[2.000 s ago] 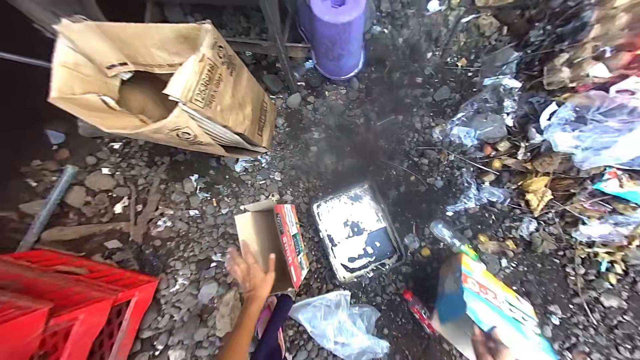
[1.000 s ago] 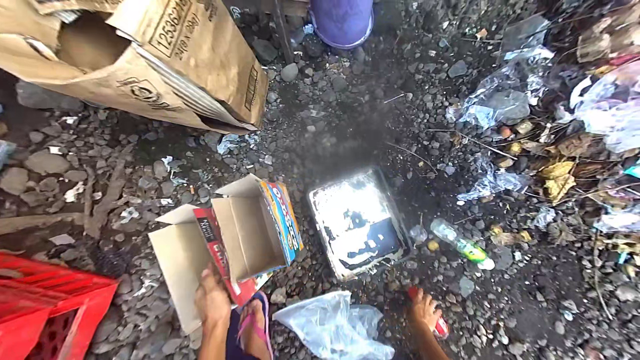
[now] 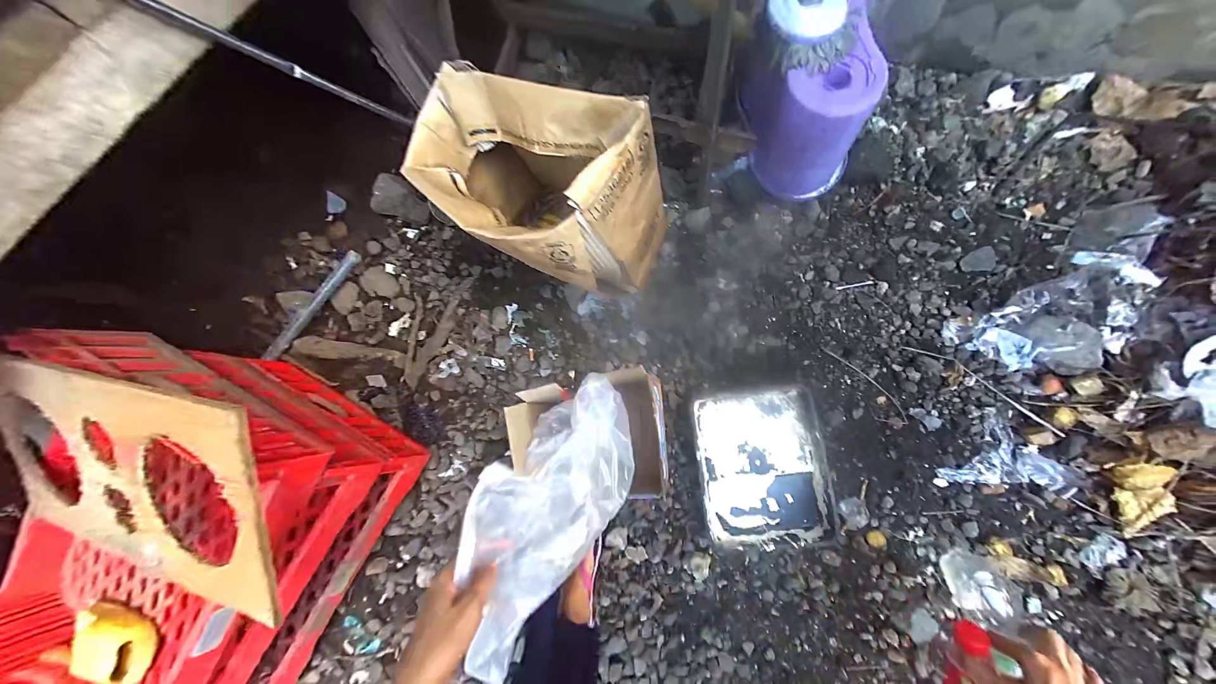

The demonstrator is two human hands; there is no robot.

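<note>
My left hand (image 3: 446,622) grips a crumpled clear plastic bag (image 3: 556,475), which lies partly over the open cardboard boxes (image 3: 644,427). At the lower right edge my right hand (image 3: 1040,657) is closed around a plastic bottle with a red cap (image 3: 971,638); much of the bottle is cut off by the frame. Another clear plastic bottle (image 3: 978,581) lies just above that hand. Between the hands, a rectangular shiny tray or panel (image 3: 763,465) with peeling patches lies on the gravel, right of the boxes.
Red plastic crates (image 3: 313,456) stand at left, with a holed board (image 3: 142,475) on them. A large brown paper sack (image 3: 617,199) stands open at the back, beside a purple roll (image 3: 807,123). Plastic litter (image 3: 1054,323) and dry leaves (image 3: 1140,494) lie at right; a metal pipe (image 3: 313,304) lies near the crates.
My left hand has left the boxes and lifted the plastic bag from the ground onto them. The red-capped bottle has moved right with my right hand. The view has shifted.
</note>
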